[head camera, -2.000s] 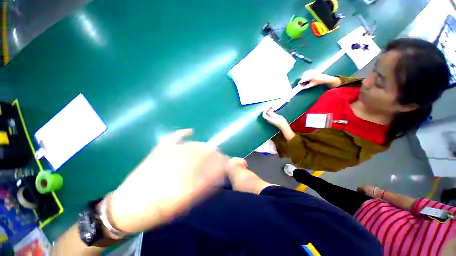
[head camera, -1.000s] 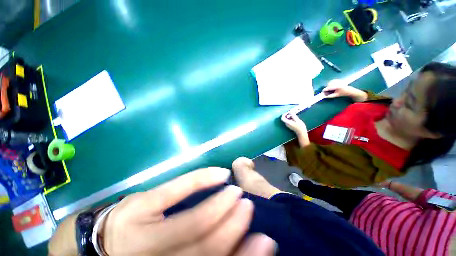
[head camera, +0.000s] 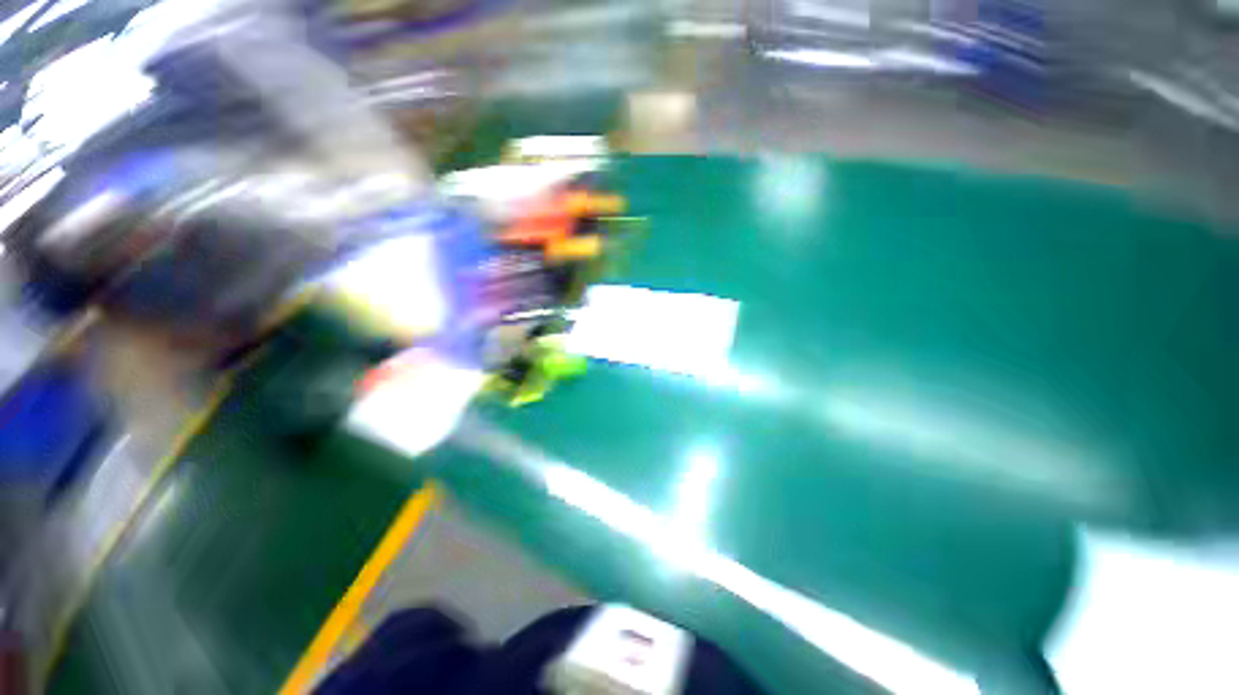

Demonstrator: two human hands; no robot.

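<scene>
The frame is strongly blurred. Neither of my hands is in view. A white sheet, probably the clipboard (head camera: 659, 327), lies flat towards the left end of the green bench (head camera: 883, 306). Another white sheet with a reddish patch (head camera: 419, 405) lies at the bench's near left corner. White paper (head camera: 1155, 611) lies at the lower right, cut off by the frame edge. A white ID badge (head camera: 628, 652) hangs on my dark clothing at the bottom centre.
A blurred tool bag in black, orange and yellow (head camera: 554, 231) stands at the bench's left end. A bright green thing, probably the tape roll (head camera: 546, 369), lies below it. A white tape line runs along the near edge. A yellow floor line (head camera: 364, 584) lies at lower left.
The view has swung left towards the bench end and blurred. My hand with the watch and the seated co-worker have left the picture. The floor and the badge have come into view.
</scene>
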